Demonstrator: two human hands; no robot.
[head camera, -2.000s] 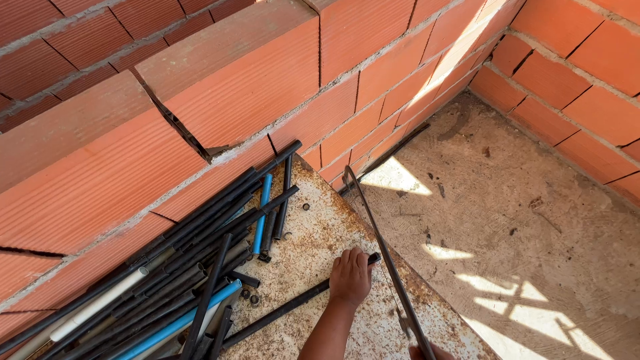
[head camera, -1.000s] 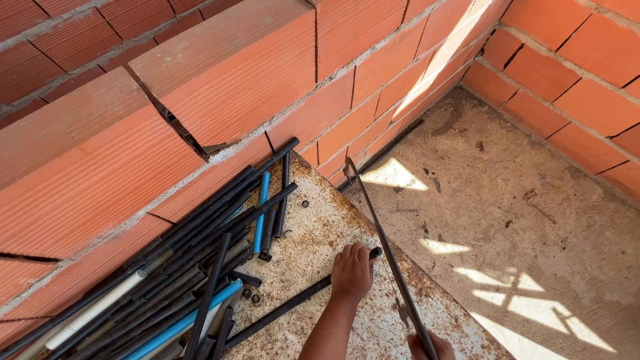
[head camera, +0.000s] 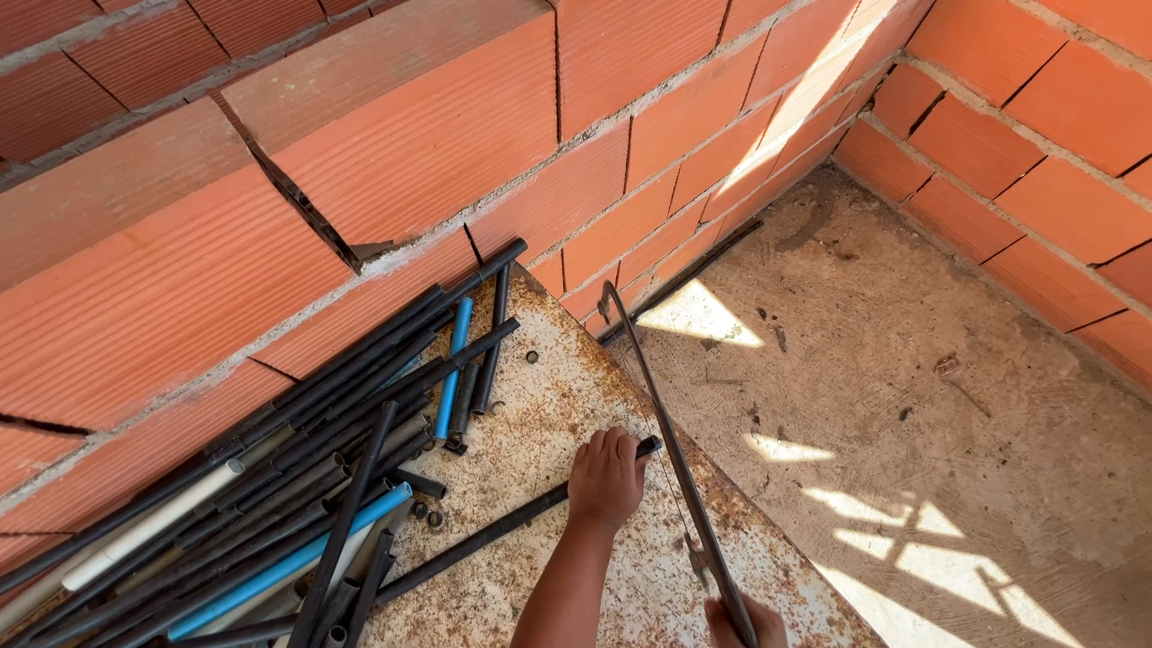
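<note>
My left hand (head camera: 607, 477) is closed over a black plastic pipe (head camera: 486, 533), pressing it on the rusty white metal tabletop (head camera: 576, 369). The pipe's end pokes out just right of my fingers, at the blade of a hacksaw. At the bottom of the view, my right hand (head camera: 751, 623) grips the near end of the hacksaw (head camera: 670, 432); its bowed frame points up and away, past the table's edge. Whether the blade has cut into the pipe cannot be told.
A pile of black, blue and white pipes (head camera: 297, 504) covers the table's left part. Small cut pipe rings (head camera: 436, 519) lie beside it. A hollow-brick wall (head camera: 432, 117) runs along the back. Beyond the table's right edge is a concrete floor (head camera: 900, 405) with sunlit patches.
</note>
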